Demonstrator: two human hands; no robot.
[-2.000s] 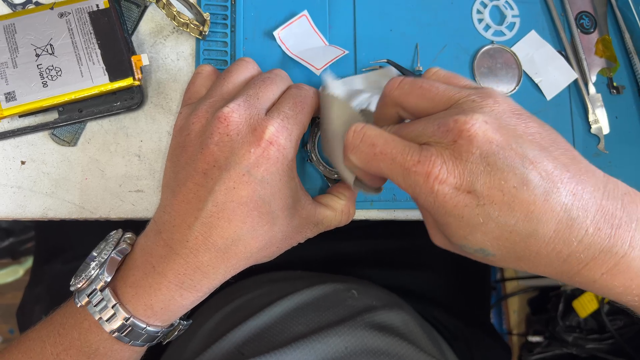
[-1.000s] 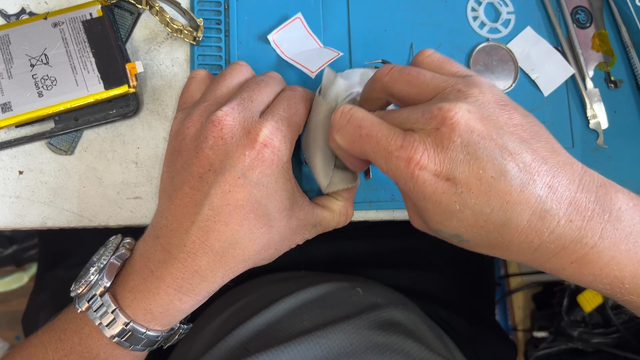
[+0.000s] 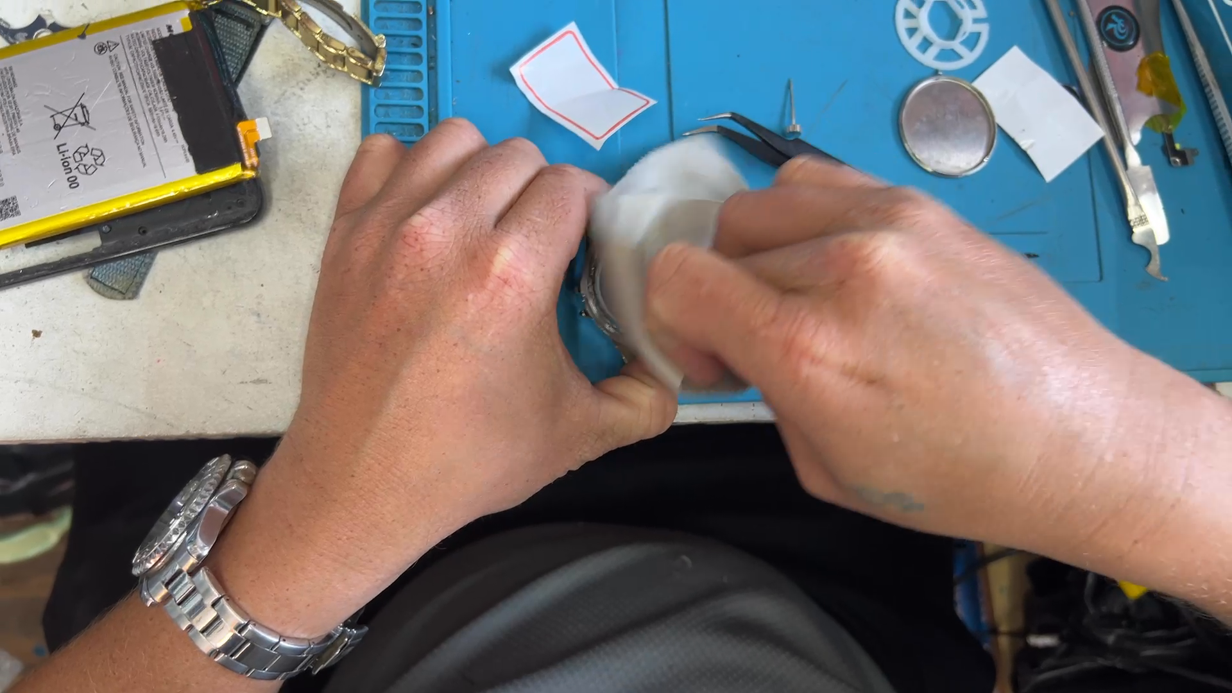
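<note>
My right hand (image 3: 847,318) pinches a pale cloth (image 3: 664,207) between thumb and fingers, slightly blurred. Under the cloth lies a round metal watch case (image 3: 599,294), of which only the left rim shows. My left hand (image 3: 452,308) steadies that case between forefinger and thumb at its left side. Just beyond the cloth are black curved tweezers (image 3: 760,138) and a small pin-like metal part (image 3: 792,111). A round metal watch case back (image 3: 947,126) rests on the blue mat to the right.
A blue work mat (image 3: 539,38) covers the bench. Around it lie a red-edged paper (image 3: 580,89), white paper (image 3: 1039,114), a white plastic ring (image 3: 941,29) and metal tools (image 3: 1121,125). A phone battery (image 3: 106,115) and gold-coloured watch bracelet (image 3: 332,43) are at left.
The cloth in my right hand has shifted and changed its folds over the watch case. My left hand has stayed in much the same place.
</note>
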